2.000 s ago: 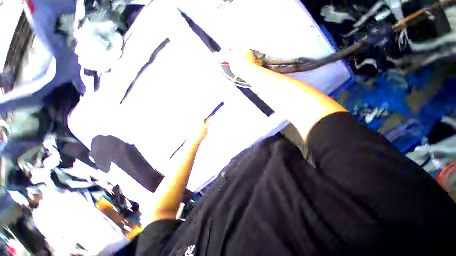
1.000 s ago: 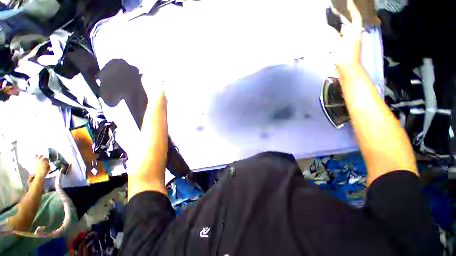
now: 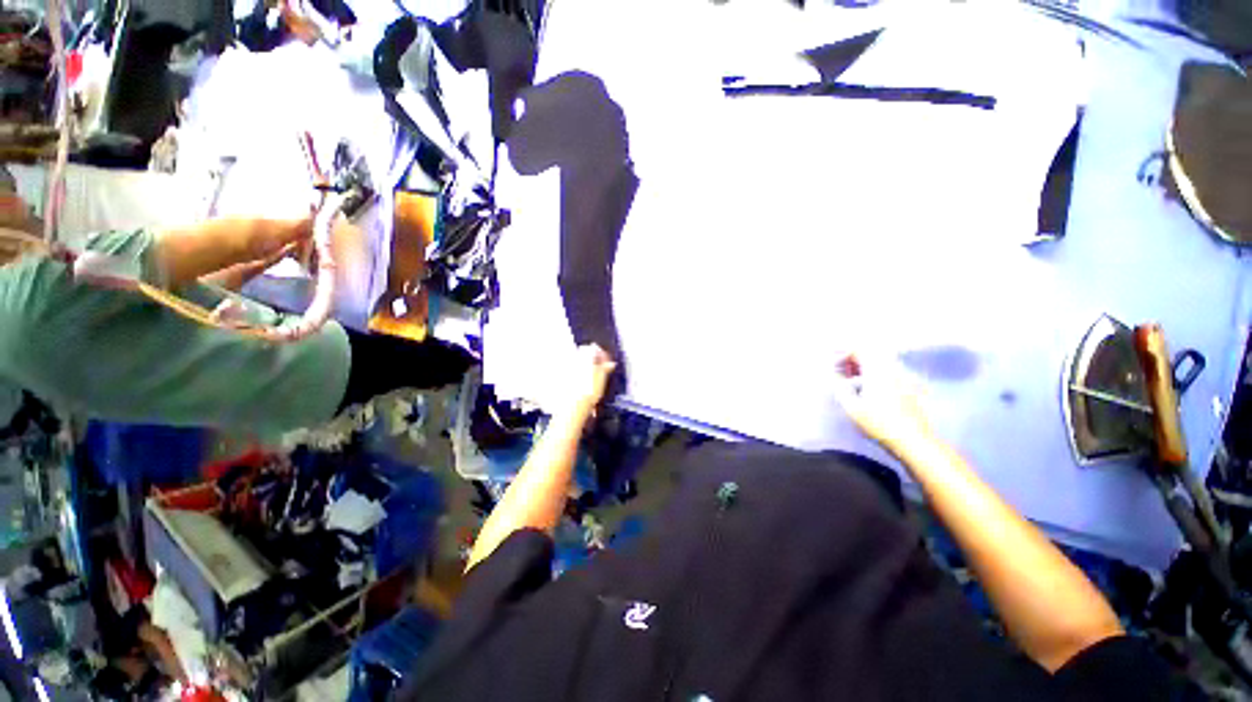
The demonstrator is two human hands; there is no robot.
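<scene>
A large white garment panel [image 3: 824, 233] lies over the pressing table, its outline partly lost in glare. A thin black strip [image 3: 865, 92] and a small black triangular piece [image 3: 840, 55] lie at its far side. A dark piece [image 3: 1057, 185] shows at its right edge. A long black panel with a rounded end [image 3: 595, 220] lies on the left. My left hand [image 3: 595, 368] is closed on the white panel's near left edge, beside the black panel. My right hand [image 3: 872, 398] pinches its near right part; its fingertips are washed out.
The steam iron [image 3: 1119, 391] rests at the table's right, its hose running off near right. A brown pad [image 3: 1215, 151] is at the far right. On the left, a person in a green top [image 3: 165, 343] works with another iron, beyond an orange-brown board [image 3: 407, 261]. Crates and scraps lie below left.
My view has swung left. My right hand has come back from the table's far right to its near side. White cloth and black pieces now cover much of the stained area seen earlier.
</scene>
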